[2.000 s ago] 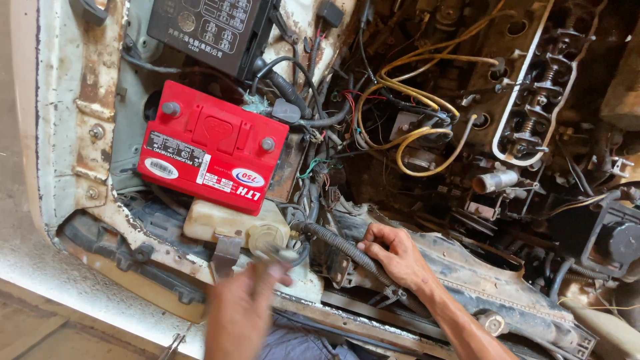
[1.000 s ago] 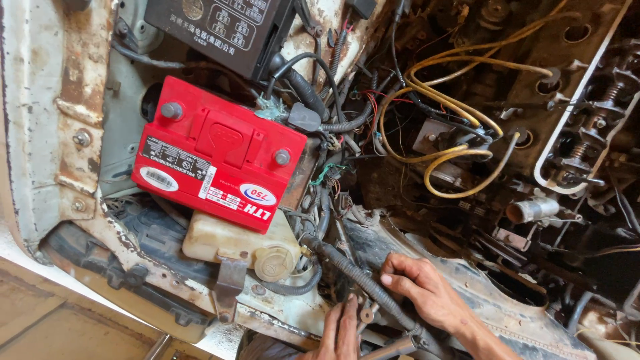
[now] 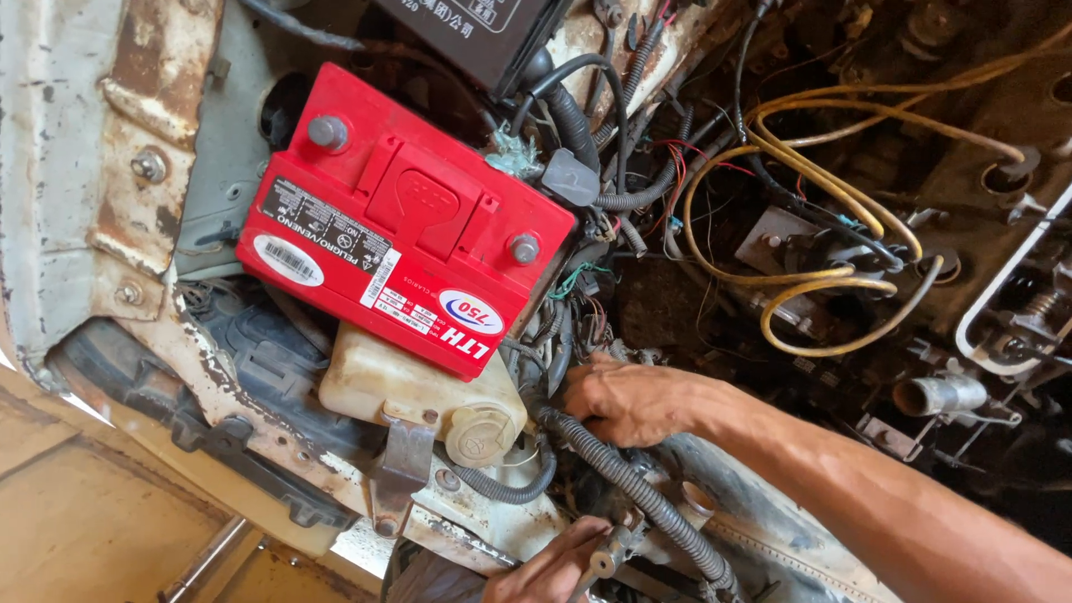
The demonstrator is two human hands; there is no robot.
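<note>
My right hand (image 3: pixel 632 400) reaches in from the right, its fingertips among the wires and beside the corrugated black conduit (image 3: pixel 641 494); whether they grip anything is hidden. At the bottom edge, my left hand (image 3: pixel 557 565) holds a metal tool with a round socket-like end (image 3: pixel 610 557), near the front panel. The red car battery (image 3: pixel 410 218) sits upper left of both hands, tilted in view, with two grey terminal posts showing. Below it is the washer fluid reservoir (image 3: pixel 419 394) with a round cap (image 3: pixel 480 435), beside a bent metal bracket (image 3: pixel 402 469).
A black fuse box (image 3: pixel 477 33) stands above the battery. Yellow ignition cables (image 3: pixel 804 193) loop across the engine at right, near a metal pipe stub (image 3: pixel 942 394). Wiring runs between battery and engine. The rusty body frame (image 3: pixel 151 151) borders the left, with a headlight housing (image 3: pixel 260 368) below.
My right hand has moved from beside the lower conduit up toward the wires near the battery. My left hand stays low by the front panel. The view has shifted closer.
</note>
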